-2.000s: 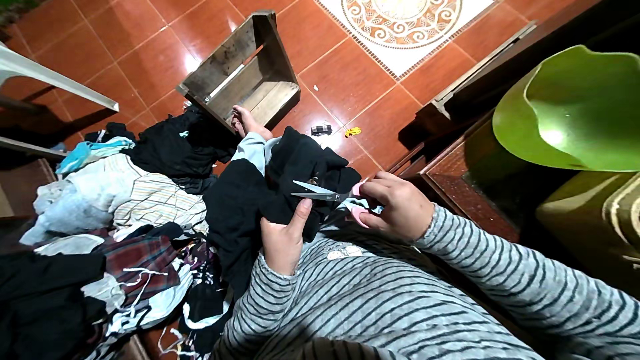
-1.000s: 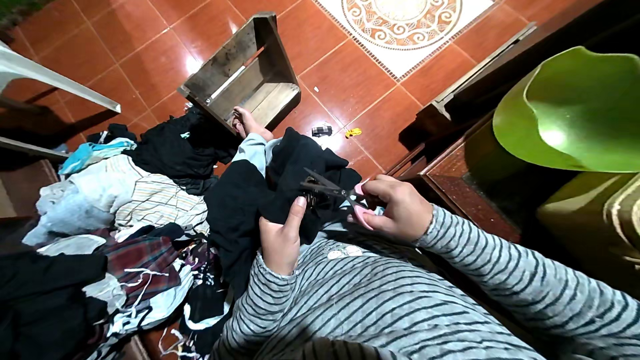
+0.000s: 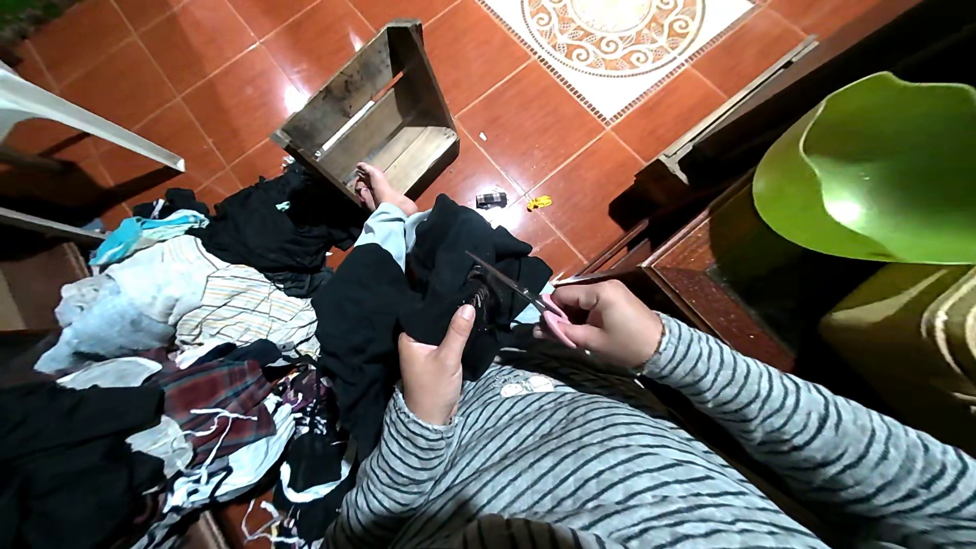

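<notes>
My left hand [image 3: 435,370] grips a black cloth garment [image 3: 442,267] bunched over my lap, its thumb on top near a gathered, frayed-looking part. The fingers under the cloth are hidden. My right hand [image 3: 610,324] has its fingers in the pink handles of a pair of scissors [image 3: 526,293]. The blades point up and left over the black cloth, close to the left thumb. Whether they touch the fabric I cannot tell.
Piled clothes [image 3: 244,305] lie at the left, beside a white plastic chair leg [image 3: 99,114]. A wooden crate [image 3: 366,114] stands past my bare foot [image 3: 377,191]. Small dark [image 3: 492,200] and yellow [image 3: 539,203] items lie on the tiles. At the right is a green plastic seat or basin [image 3: 877,168].
The scissors' blades have changed angle, and now slant more steeply over the black cloth than two seconds ago. My left hand still holds the cloth in about the same place.
</notes>
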